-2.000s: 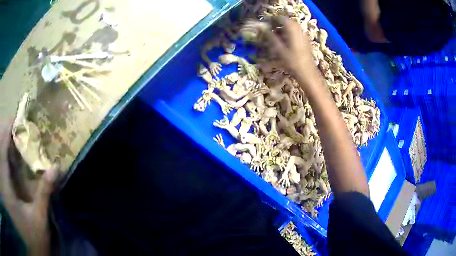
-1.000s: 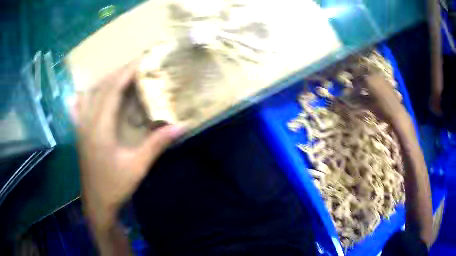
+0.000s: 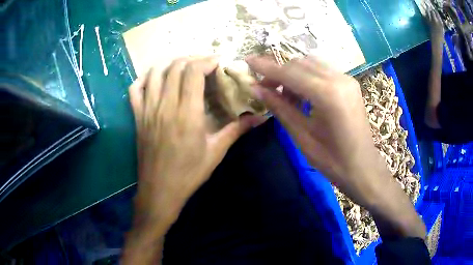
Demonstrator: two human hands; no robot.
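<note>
A beige hollow figure part (image 3: 233, 93) is between my two hands above the near edge of the tan board (image 3: 171, 41). My left hand (image 3: 179, 108) grips it from the left, with the thumb at its lower end. My right hand (image 3: 316, 103) touches its right side with bent fingers. Whether the right fingertips hold a small piece is blurred and partly hidden. Several thin pale sticks (image 3: 282, 50) lie fanned on the board beyond my hands.
A blue crate (image 3: 324, 194) heaped with beige moulded arms (image 3: 386, 124) stands at my right. Thin white sticks (image 3: 101, 50) lie left of the board on the green bench (image 3: 114, 150). A dark clear-sided box (image 3: 46, 98) is at the left edge. Another person's arm (image 3: 434, 77) shows at far right.
My right hand has left the crate of arms and come to the part in my left hand. The view has swung left, so the board and crate sit further right than in the oldest frame.
</note>
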